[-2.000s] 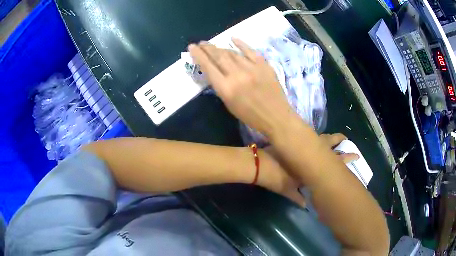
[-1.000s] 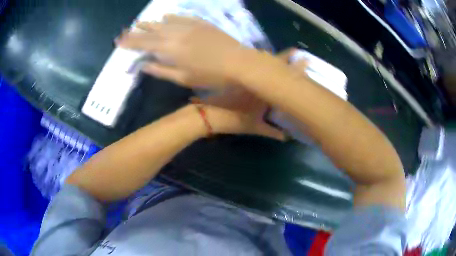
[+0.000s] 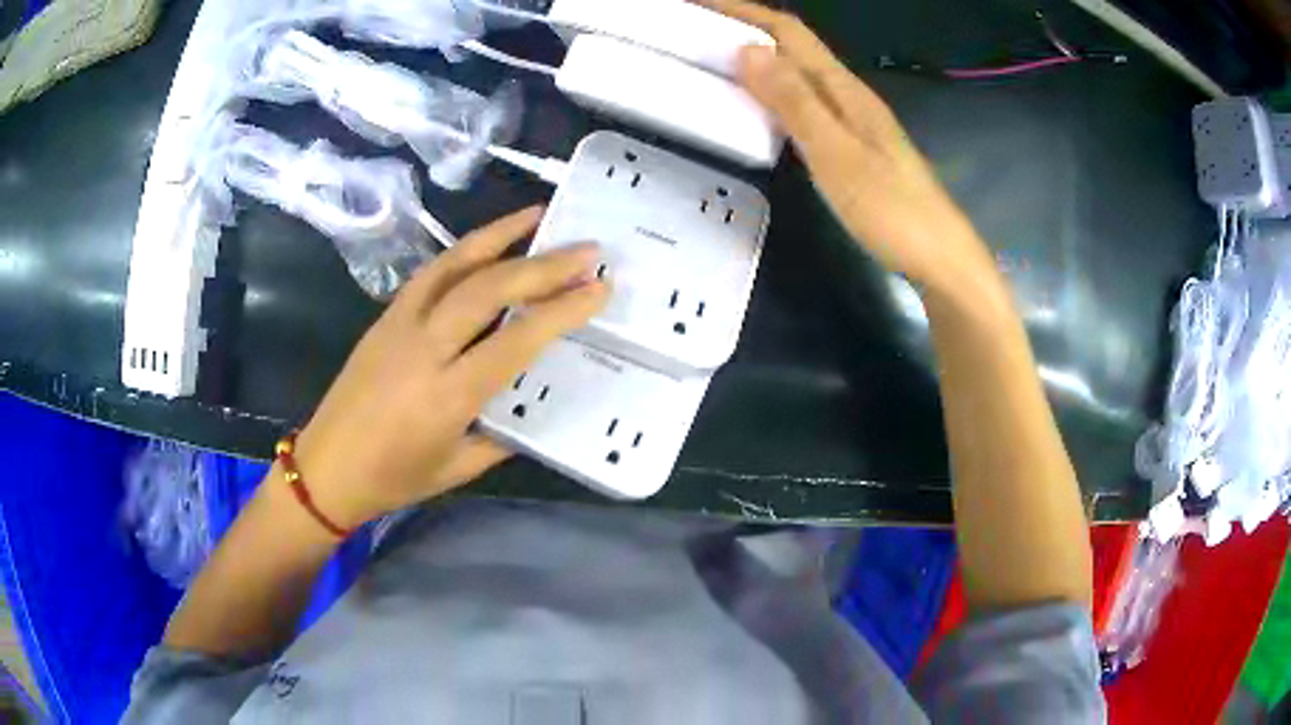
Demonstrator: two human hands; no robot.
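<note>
Two white outlet power strip units (image 3: 658, 234) overlap face up in front of me, one partly on the other. My left hand (image 3: 439, 347) grips their left side, fingers across the upper face. Two more white units (image 3: 666, 85) lie on edge behind them. My right hand (image 3: 842, 156) holds their right end, with part of its fingers hidden behind. White power cords in clear bags (image 3: 340, 191) stretch left from the units. They partly cover the bench power strip (image 3: 159, 305), whose four USB ports face the front edge.
A pile of units (image 3: 1239, 149) sits at the right, cords hanging over the edge. A thin red and black test lead (image 3: 998, 68) lies at the back. A blue bin (image 3: 71, 489) is below left, a red bin (image 3: 1041, 602) below right. A pale pad (image 3: 71, 43) is at the back left.
My crossed arms have uncrossed. My left hand is now at the left and my right hand at the right, both on units. The view has shifted, showing the pile at the right.
</note>
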